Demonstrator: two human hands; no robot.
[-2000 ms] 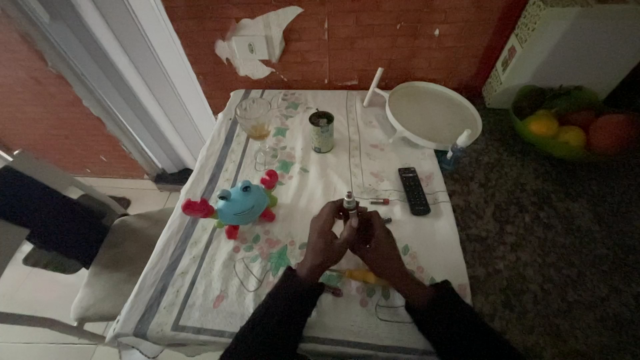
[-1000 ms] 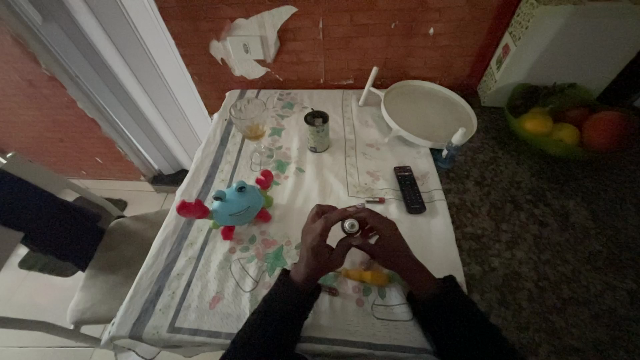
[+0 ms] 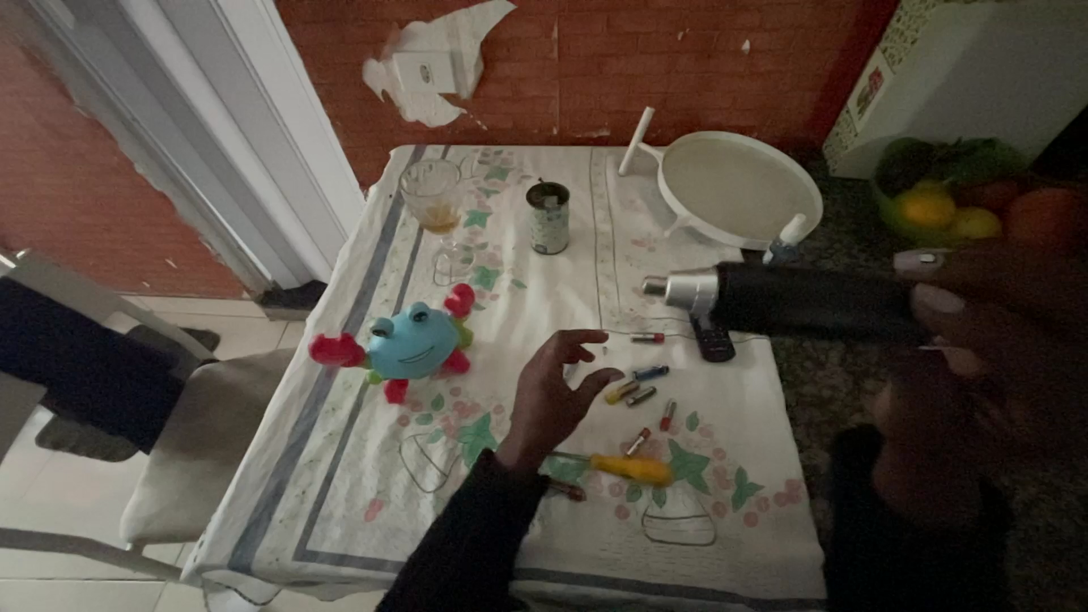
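Note:
My right hand [image 3: 977,331] grips a black cylindrical tool with a silver tip [image 3: 807,302], perhaps a flashlight or tool handle, raised close to the camera over the table's right edge. My left hand [image 3: 557,395] hovers over the tablecloth, fingers curled apart, with nothing plainly held. Just right of it lie several batteries, among them a blue one [image 3: 651,372], a yellow-ended one [image 3: 622,392] and a red-ended one [image 3: 648,338]. A screwdriver with a yellow handle [image 3: 631,469] lies below the left hand. The black remote control [image 3: 714,338] is partly hidden behind the tool.
A blue toy crab [image 3: 414,344] stands at the left of the table. Behind are a glass goblet [image 3: 432,195], an open tin can [image 3: 548,223] and a white round tray-like object [image 3: 667,200]. A green fruit bowl [image 3: 892,217] sits on the dark counter.
My hands have moved apart from the table's middle, where they were together around a small object. The right hand has risen to the right with the black tool. Several batteries now show on the cloth.

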